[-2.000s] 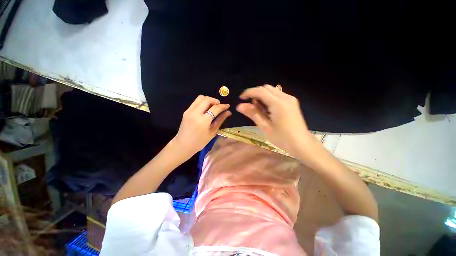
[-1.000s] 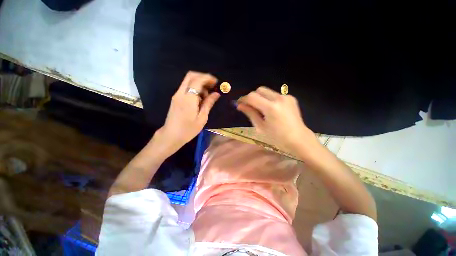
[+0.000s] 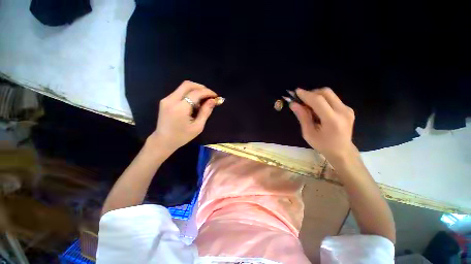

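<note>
A large dark garment (image 3: 248,56) covers much of the table. My left hand (image 3: 181,111) pinches a gold button (image 3: 219,100) between thumb and index finger, left of centre. My right hand (image 3: 328,121) holds small dark thread snips (image 3: 290,96), with two pointed tips showing at the fingertips, slightly apart. A second gold button (image 3: 279,105) on the dark cloth is just left of the snips' tips. Whether they touch it, I cannot tell. The snips' body is mostly hidden in my right fingers.
The white table (image 3: 67,67) shows at left and right, with a worn yellowish edge (image 3: 268,159) near my lap. Another dark cloth (image 3: 59,10) lies at the top left. Blue plastic crates (image 3: 181,211) are below, left of the pink apron (image 3: 248,206).
My left hand has closed on the left gold button. My right hand has moved right, and the snips' tips now show beside the other button. The cloth edge has shifted slightly left.
</note>
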